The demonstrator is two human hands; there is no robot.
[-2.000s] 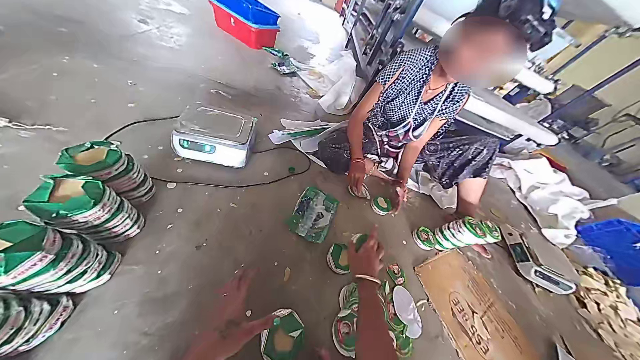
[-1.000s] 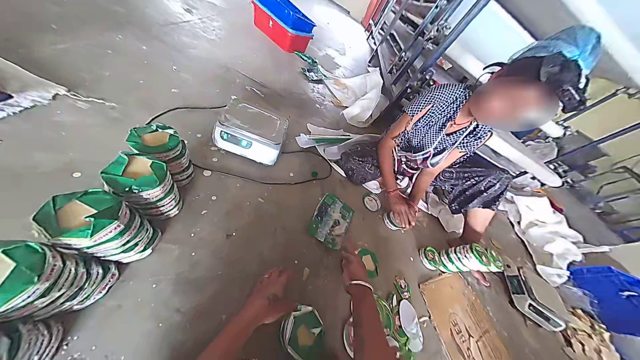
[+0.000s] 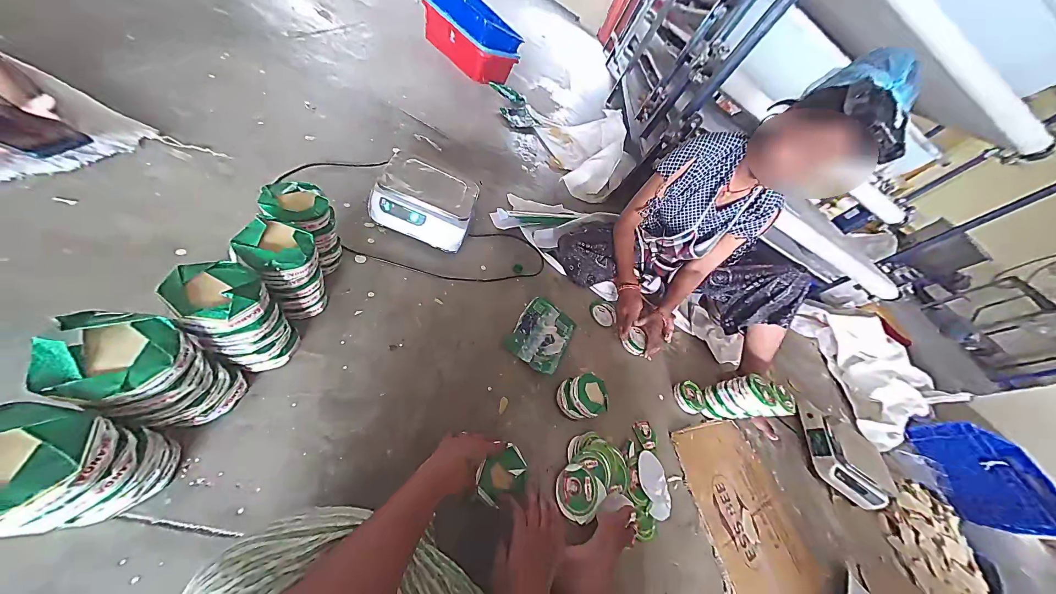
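Note:
My left hand (image 3: 469, 459) comes in from the bottom, fingers curled at the upper left edge of a green-wrapped round packet (image 3: 502, 476). My right hand (image 3: 530, 528) is blurred just below the packet; whether it touches it is unclear. To the right lies a loose pile of round green-and-white printed pouches (image 3: 580, 492), with a white disc (image 3: 653, 485) on its side. A short stack of similar rounds (image 3: 582, 396) stands above the pile. Further up lies a green printed plastic wrapper (image 3: 540, 336). At the left, several tall stacks (image 3: 219, 301) with green folded tops form a slanting row.
A digital scale (image 3: 422, 202) with a black cable (image 3: 495, 279) sits ahead. Another person (image 3: 701, 223) sits at upper right, holding a small round. Near them are a row of rounds (image 3: 738, 396), a second scale (image 3: 841, 458) and flattened cardboard (image 3: 747, 511). A striped bundle (image 3: 272, 549) lies at bottom left.
My right hand has drawn back toward me from the rounds near the green wrapper. The other person's hands have come together around a small round. The view has shifted, showing more of the left stacks.

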